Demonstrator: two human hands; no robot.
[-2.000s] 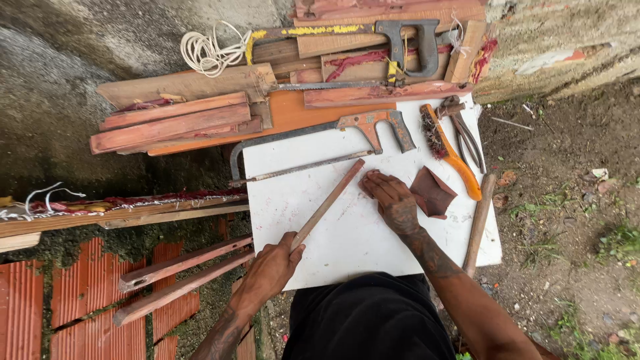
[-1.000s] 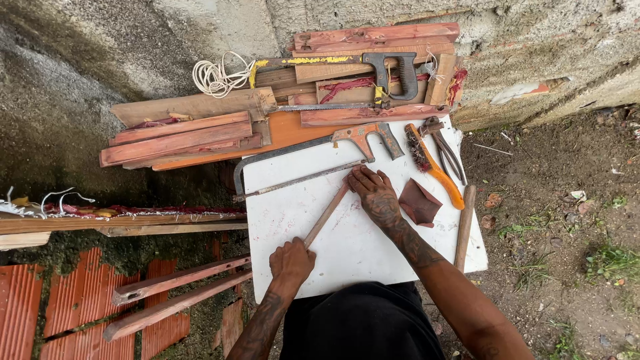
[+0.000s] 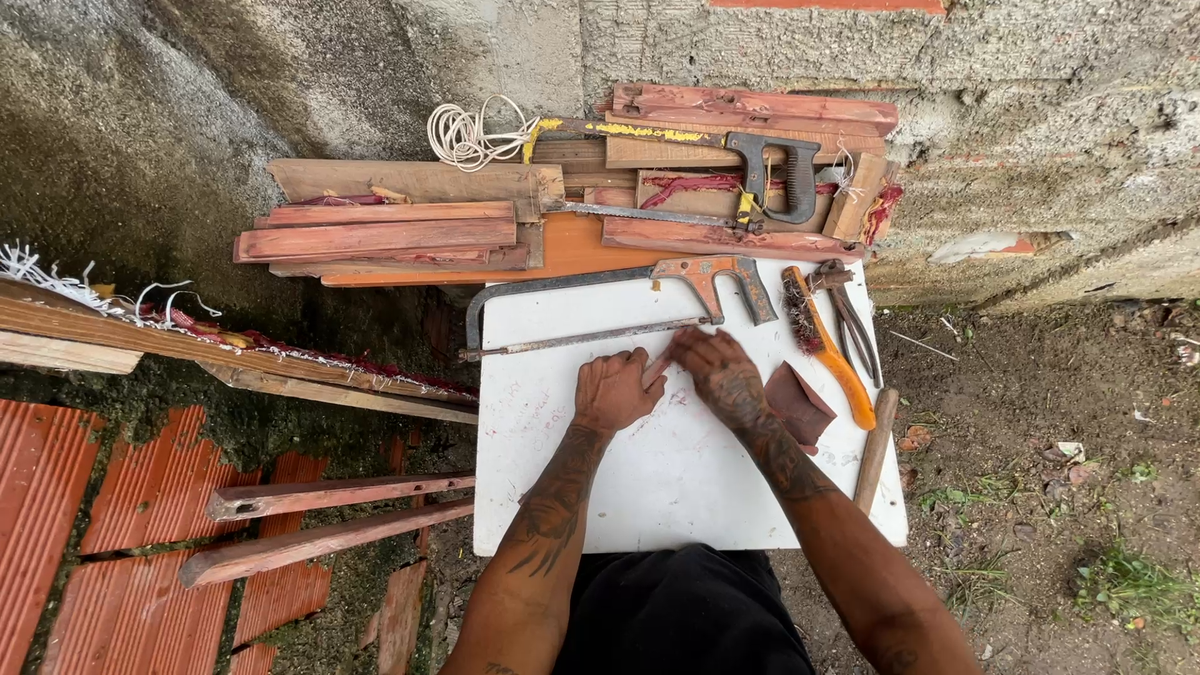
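Observation:
My left hand is closed around a slim wooden stick, near the middle of a white board. My right hand is at the stick's far end, its fingers blurred; whether they grip it is unclear. Just beyond both hands lies a hacksaw with a worn orange handle. A folded piece of dark red sandpaper or leather rests beside my right wrist. Farther right are an orange-handled wire brush and metal pincers.
Stacked reddish wood pieces and a yellow-and-black hacksaw lie along the wall, with a coil of white cord. A wooden handle lies on the white board's right edge. Two wooden bars jut out at left.
My left hand has moved up along the stick towards its far end, close to my right hand. The stick's near part, visible earlier, is now mostly hidden by my left hand and forearm.

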